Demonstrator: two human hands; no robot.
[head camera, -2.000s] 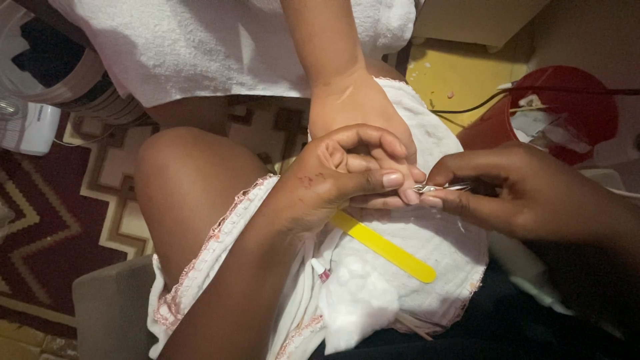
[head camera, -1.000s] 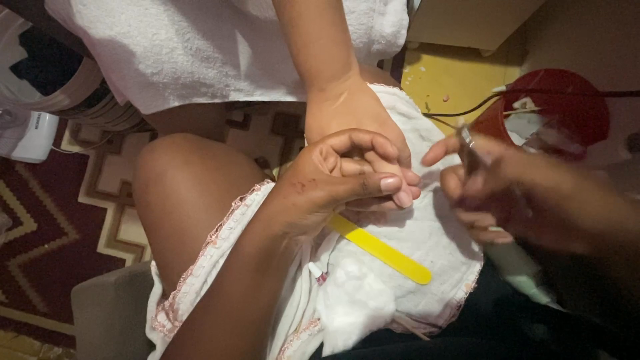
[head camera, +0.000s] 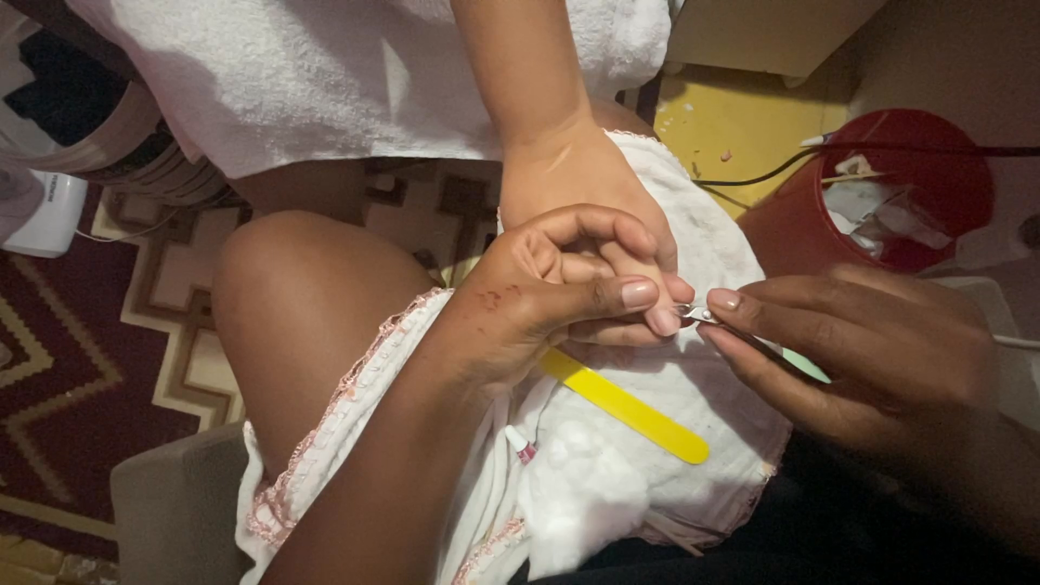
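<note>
My left hand (head camera: 552, 301) is closed around a finger of another person's hand (head camera: 585, 179), with my thumb near its fingertip. In my right hand (head camera: 845, 349) are metal cuticle nippers (head camera: 697, 313), their jaws at the nail of the held finger. A yellow nail file (head camera: 634, 408) lies on the white cloth (head camera: 723, 236) with a pink crocheted edge, just below the hands. Beside the file sits a wad of white cotton (head camera: 589, 475). Left of the cotton lies a small bottle or tube (head camera: 520, 444) with a white tip.
A red bin (head camera: 788, 215) holding crumpled white waste stands at the right, with a black cable (head camera: 764, 175) crossing it. A white towel (head camera: 325, 81) covers the other person's lap. At the far left are a round container (head camera: 122, 130) and a white appliance (head camera: 57, 215).
My right hand moved away from the held finger with the nippers, then came back to it. My left hand has kept its hold on the finger.
</note>
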